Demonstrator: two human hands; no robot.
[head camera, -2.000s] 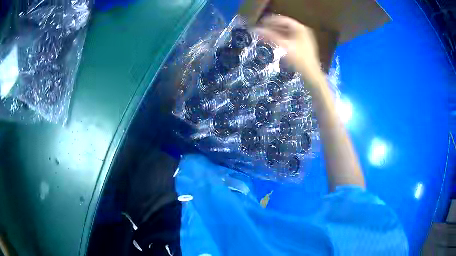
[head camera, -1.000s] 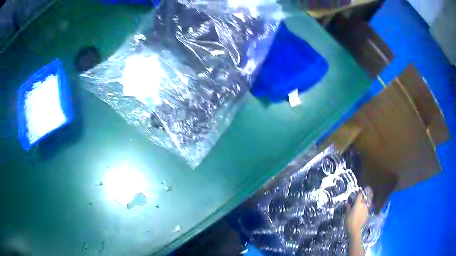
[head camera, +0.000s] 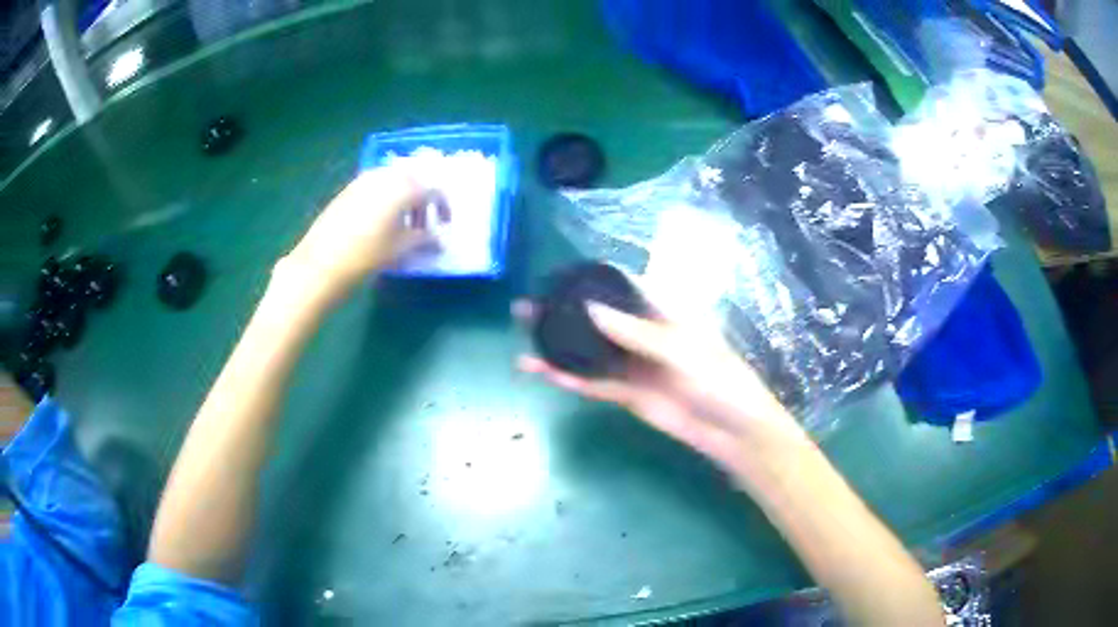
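My right hand (head camera: 687, 361) holds a round black housing (head camera: 582, 321) over the middle of the green table, fingers around its rim. My left hand (head camera: 368, 227) reaches from the left into a small blue parts bin (head camera: 506, 208) full of glaring white pieces (head camera: 472, 184). Its fingertips are over the white pieces and blurred; whether they grip a piece cannot be told.
A black round part (head camera: 571, 161) lies right of the bin. A clear poly bag (head camera: 846, 245) with black parts lies right, beside a dark blue cloth (head camera: 975, 349). Black units (head camera: 61, 306) cluster at left. Small scraps dot the green table (head camera: 405, 465).
The view has swung from the blister sheet and carton to the table. My right hand has left the blister sheet and now holds a black housing. My left hand has come into view at the bin.
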